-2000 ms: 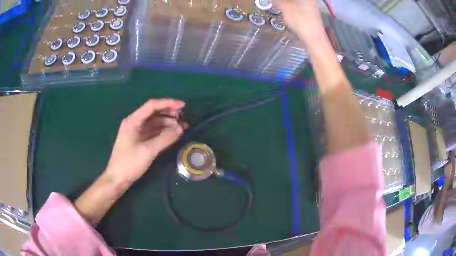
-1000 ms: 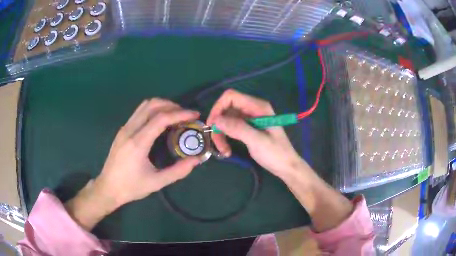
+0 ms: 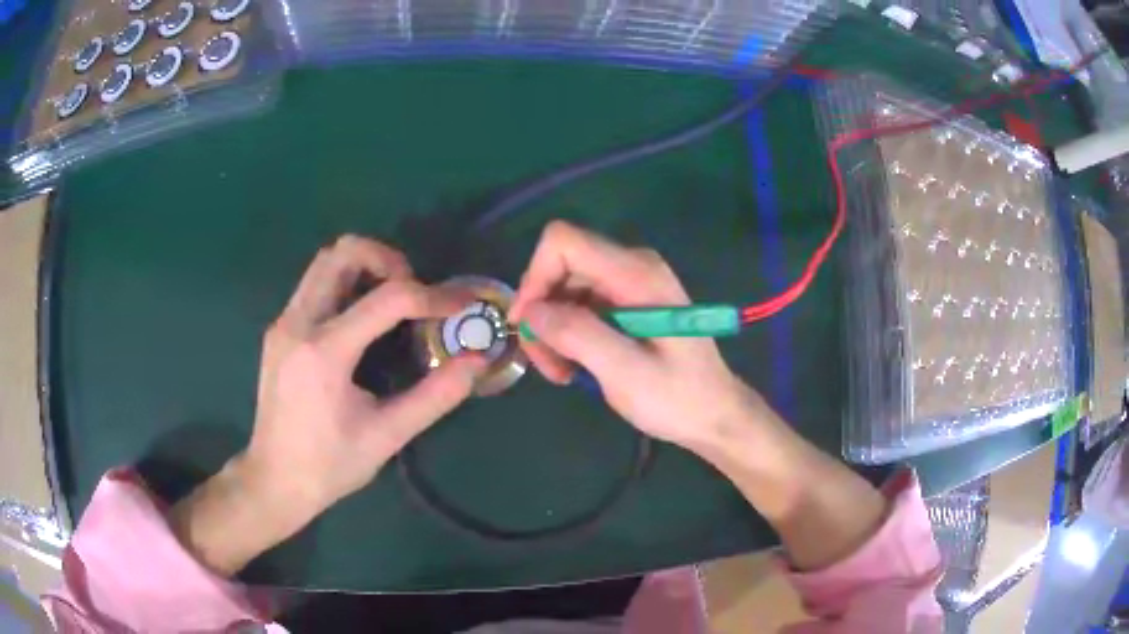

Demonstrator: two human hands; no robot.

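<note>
A round component (image 3: 474, 332), silver with a pale face and dark ring, sits on the wider silver-and-brass contact base (image 3: 501, 373) on the green mat. My left hand (image 3: 347, 384) pinches the component's edges between thumb and index finger. My right hand (image 3: 631, 341) holds the green test probe (image 3: 681, 322) near its front end. The probe's thin tip is at the component's right edge; whether it touches is too small to tell. My left thumb and fingers hide part of the base. The red test lead (image 3: 817, 254) runs from the probe's rear to the upper right.
The black test lead (image 3: 526, 534) loops below the base and runs up right. A tray of discs (image 3: 155, 105) is at upper left, stacked clear trays (image 3: 520, 31) at the back, the right-hand tray (image 3: 978, 273) at right, a tan cardboard sheet (image 3: 22, 359) at far left.
My right hand has come down from the back trays with the green probe now in it. My left hand has moved onto the component. In the last second, my left fingertips shifted slightly around the component.
</note>
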